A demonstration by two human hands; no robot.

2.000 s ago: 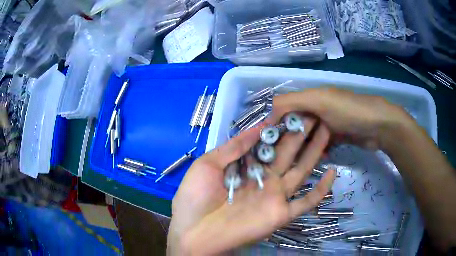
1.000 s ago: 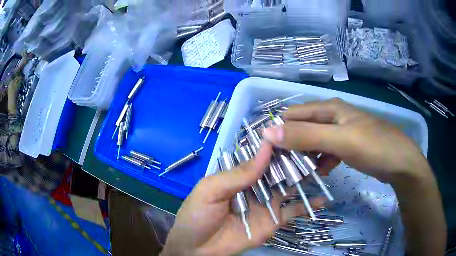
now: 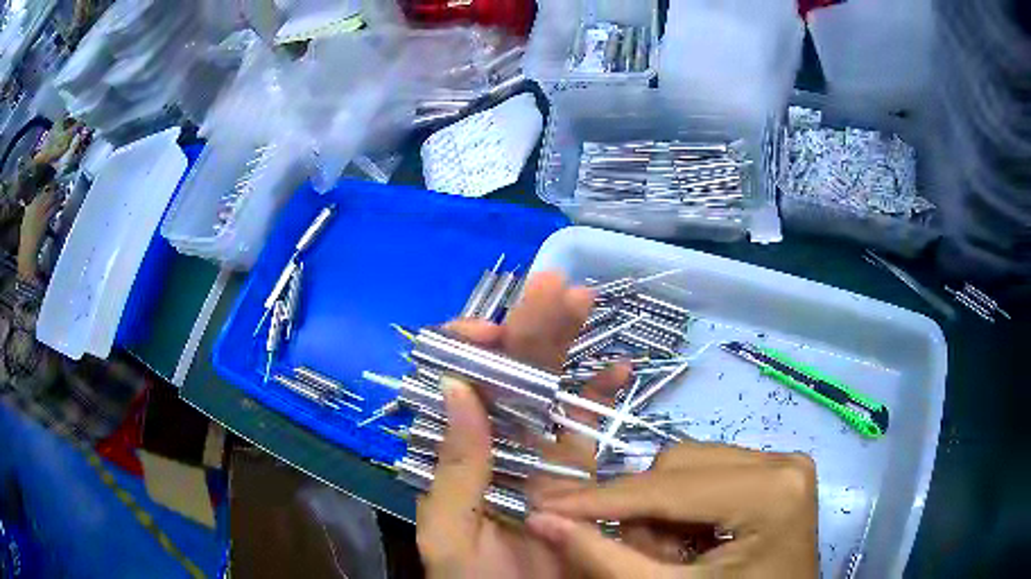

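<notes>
My left hand (image 3: 469, 486) holds several shiny metal cylinders (image 3: 486, 368) side by side, thin rods pointing right and short pale or yellowish tips pointing left. My right hand (image 3: 690, 509) is in front of the white tray, its fingers at the rod ends of the lower cylinders; its fingertips are partly hidden and I cannot tell whether they grip one. The white tray (image 3: 921, 452) holds more loose cylinders behind my hands. A green utility knife (image 3: 820, 388) lies in it, blade toward the upper left, among dark specks.
The blue tray (image 3: 379, 260) at left holds a few cylinders. Behind stand a clear box (image 3: 565, 204) of cylinders in rows and a box of small white pieces (image 3: 854, 170). A paper sheet (image 3: 484, 147) lies between. Tweezers (image 3: 908, 281) and thin pins (image 3: 978, 301) lie at right.
The held cylinders have turned from pointing down to lying nearly sideways. My right hand has moved down to their rod ends, uncovering the knife. The view has shifted, with more of the background showing.
</notes>
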